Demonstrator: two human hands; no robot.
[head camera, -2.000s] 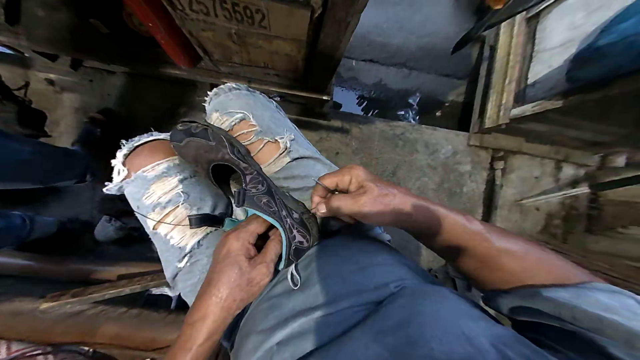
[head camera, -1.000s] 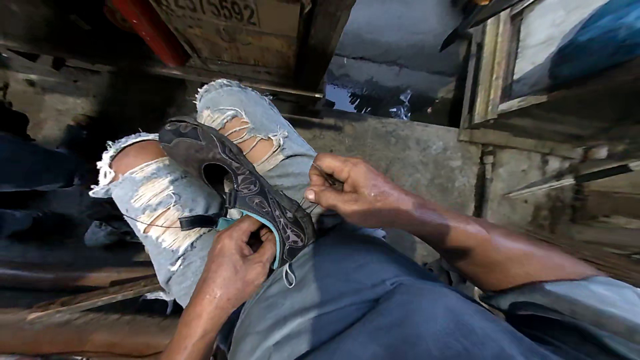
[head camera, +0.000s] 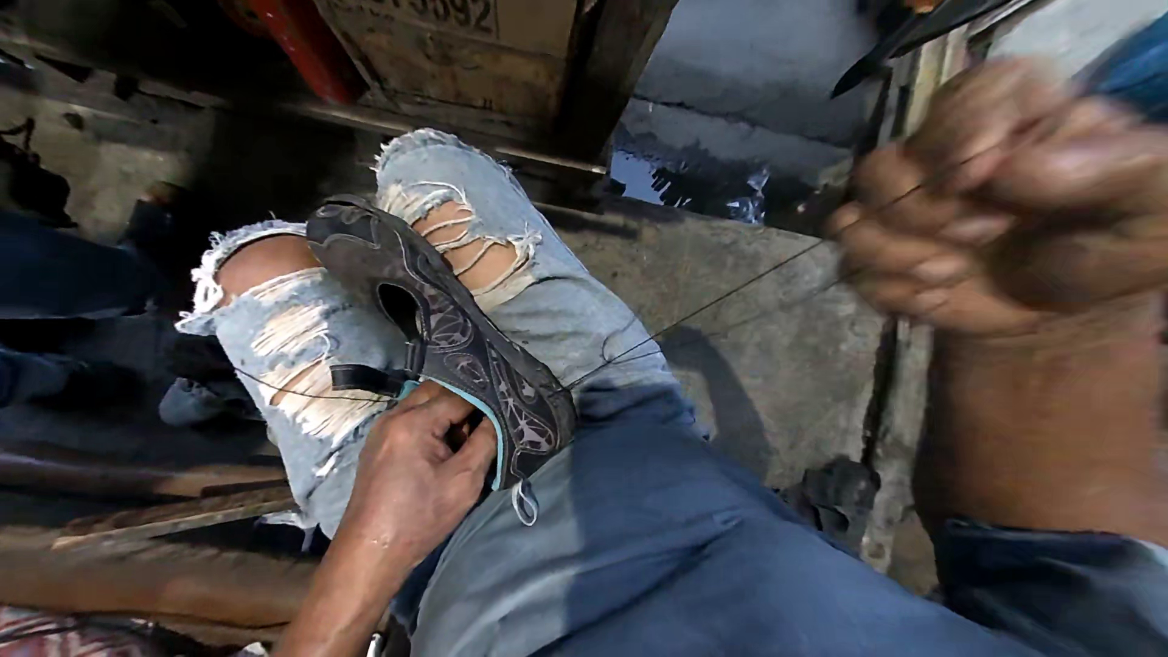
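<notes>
A dark grey shoe (head camera: 456, 338) with a patterned upper and turquoise lining lies on its side across my thighs, over torn light-blue jeans (head camera: 584, 310). My left hand (head camera: 420, 456) reaches into the shoe's opening and grips it near the heel, its fingertips hidden inside. A dark thread (head camera: 730, 294) runs taut from the sole edge up to my right hand (head camera: 995, 201), which is closed on it, raised at the upper right and blurred. Another length of thread (head camera: 310, 394) trails from the shoe's opening over my left knee. A pale loop hangs at the heel.
A wooden crate (head camera: 538, 55) bearing writing and a red bar (head camera: 306, 46) stand beyond my knees. Water (head camera: 684, 187) lies in a gutter past the concrete ledge (head camera: 776, 365). Wooden poles (head camera: 146, 575) are at the lower left. Another person's leg (head camera: 73, 269) shows at the left edge.
My right hand has moved from beside the shoe's sole up and far to the right, and a taut thread now spans between them. My left hand has stayed in the shoe.
</notes>
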